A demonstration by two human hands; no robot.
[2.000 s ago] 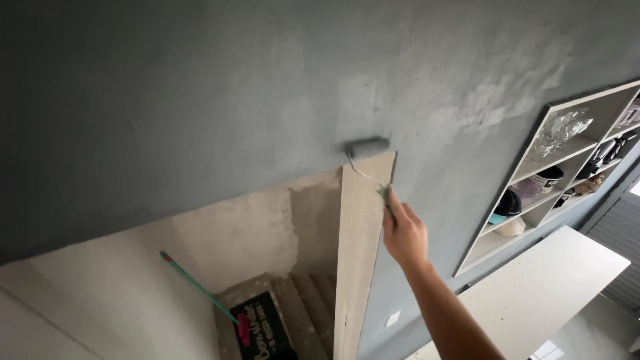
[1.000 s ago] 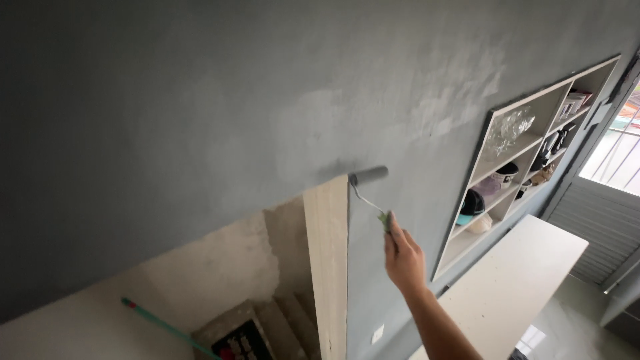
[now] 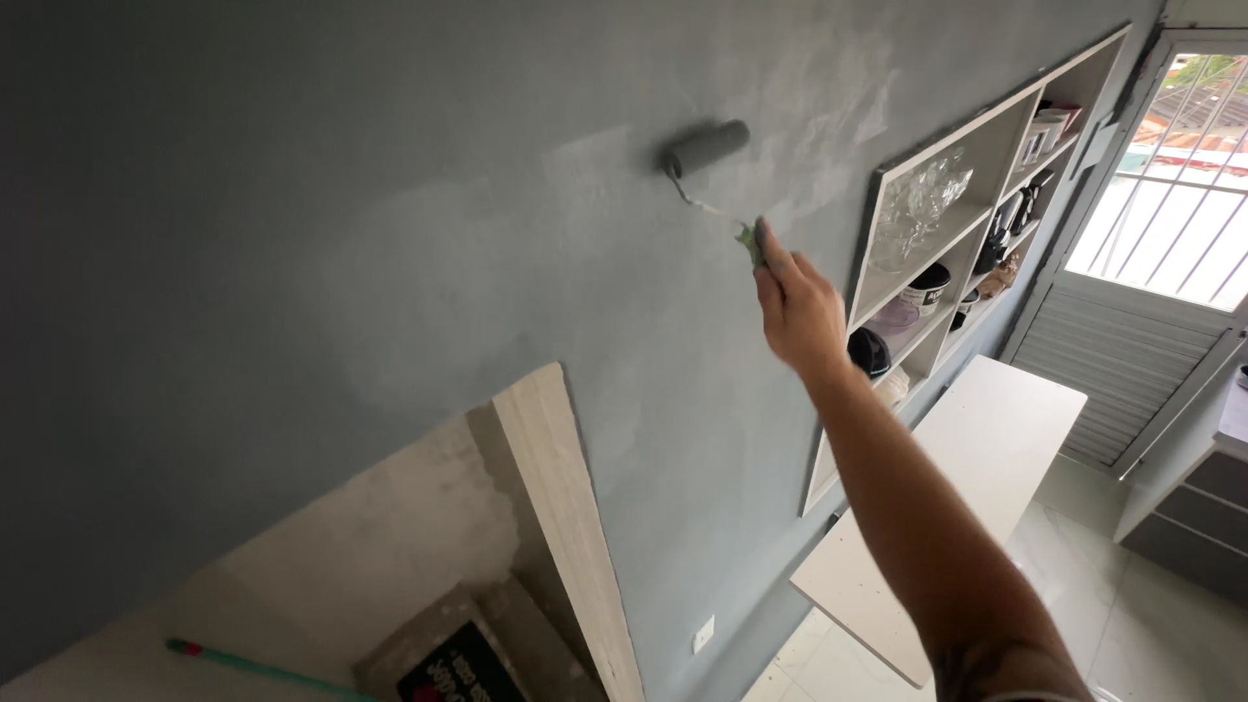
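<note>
My right hand [image 3: 801,307] is closed around the green handle of a paint roller [image 3: 710,148]. The roller's grey sleeve rests on or very near the grey-painted wall [image 3: 468,244], up and to the left of the hand, joined to the handle by a thin bent wire frame. Lighter, uneven patches show on the wall around the sleeve. Below it, the pale edge [image 3: 558,507] of a stairwell opening runs downward. My left hand is out of view.
A recessed shelf unit [image 3: 960,229] holds cans and other items. Beneath it stands a white tabletop [image 3: 975,448]. A barred door [image 3: 1141,234] is at right. Steps with a dark mat [image 3: 460,668] and a green pole [image 3: 263,668] lie lower left. A wall plate [image 3: 704,634] is low down.
The roller, in my right hand, has moved up the wall, away from the top corner of the stairwell opening where it was in both earlier frames. The view has shifted toward the door.
</note>
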